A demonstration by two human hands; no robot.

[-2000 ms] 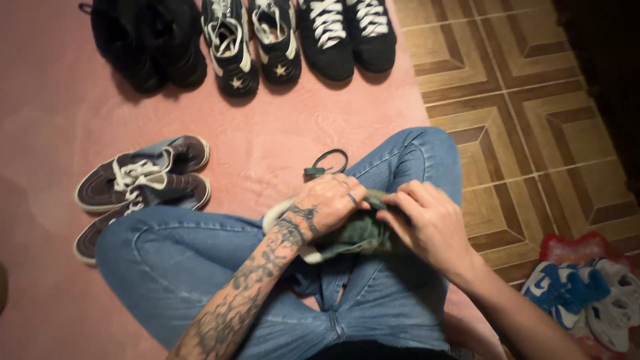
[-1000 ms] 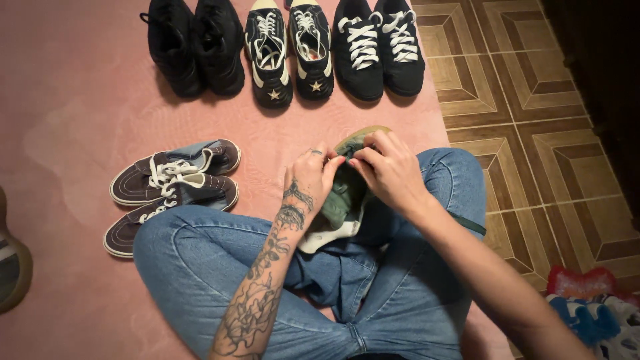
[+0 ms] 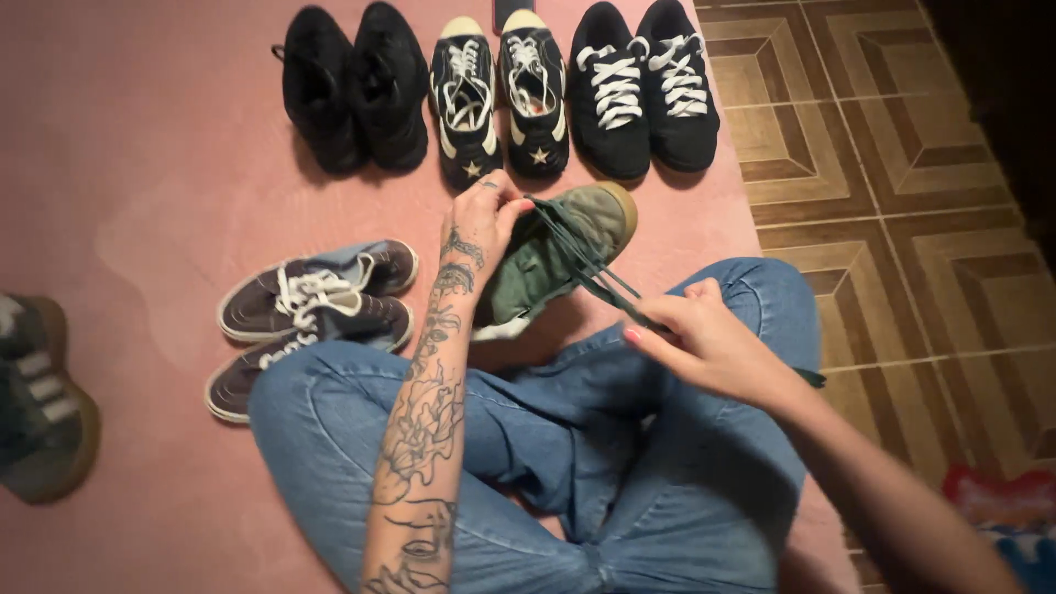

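A green sneaker (image 3: 528, 268) with a gum-coloured toe edge is held over my crossed legs, its toe pointing up and right. My left hand (image 3: 487, 219) pinches at the lacing on its left side, thumb and fingers together. Dark green shoelaces (image 3: 577, 247) run across the shoe and stretch down to the right. My right hand (image 3: 697, 338) grips the laces between its fingers, away from the shoe, and is slightly blurred. The lace end past this hand shows beside my right forearm.
Black boots (image 3: 396, 91), black-and-white sneakers (image 3: 536, 107) and black sneakers with white laces (image 3: 685, 99) line the pink mat's (image 3: 165, 165) far side. Brown sneakers (image 3: 264, 301) lie left of my knee. A striped sneaker (image 3: 41, 404) is at the left edge; tiled floor (image 3: 932, 181) lies right.
My right hand has moved away from the shoe and my left hand, drawing the laces out to the right. More of the green sneaker shows. The view has shifted.
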